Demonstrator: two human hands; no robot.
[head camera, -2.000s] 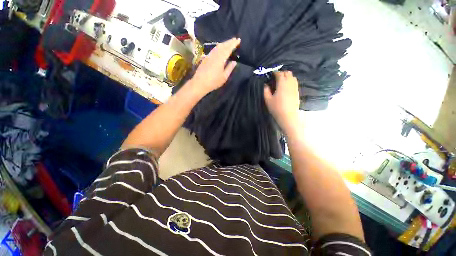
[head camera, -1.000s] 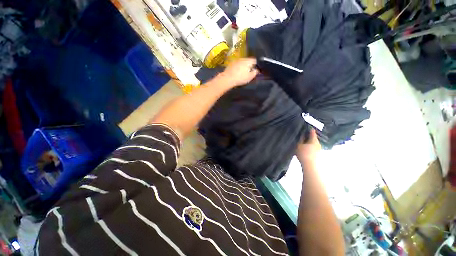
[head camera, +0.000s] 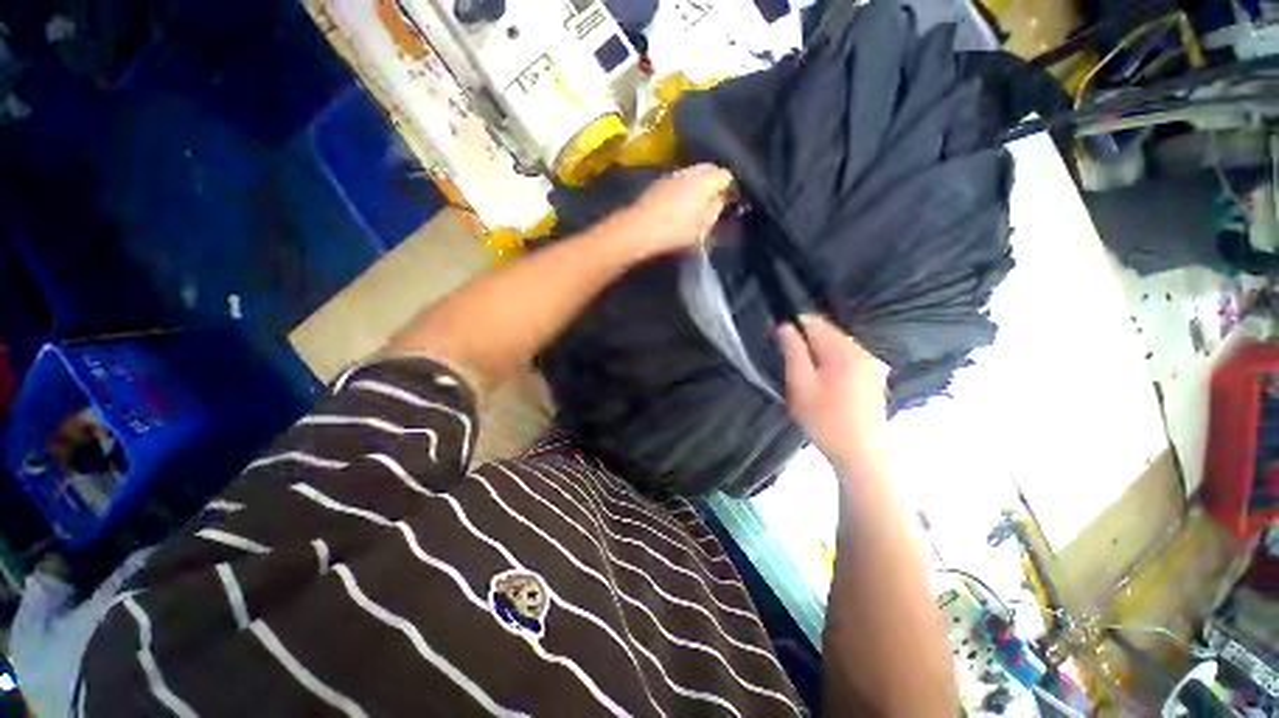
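Observation:
A thick bundle of dark cloth (head camera: 898, 183) lies at the table's edge, fanned out at the top right and hanging toward my lap at the lower left. A pale, thin strip (head camera: 724, 326) crosses its gathered middle between my hands. My left hand (head camera: 687, 208) is closed at the upper left side of the middle, on dark cloth or a tie; its fingertips are partly hidden. My right hand (head camera: 836, 382) grips dark cloth at the middle, lower right, with fingers curled in.
A white machine with a yellow round part (head camera: 593, 146) stands beyond my left hand. A tan cardboard sheet (head camera: 379, 297) lies under my left arm. A blue crate (head camera: 119, 435) is at the far left, a red bin (head camera: 1243, 438) at the right edge. The white table (head camera: 968, 477) is glaring.
My right hand has moved up and left onto the bundle's middle. The white tag seen there earlier no longer shows; a pale strip now lies between the hands.

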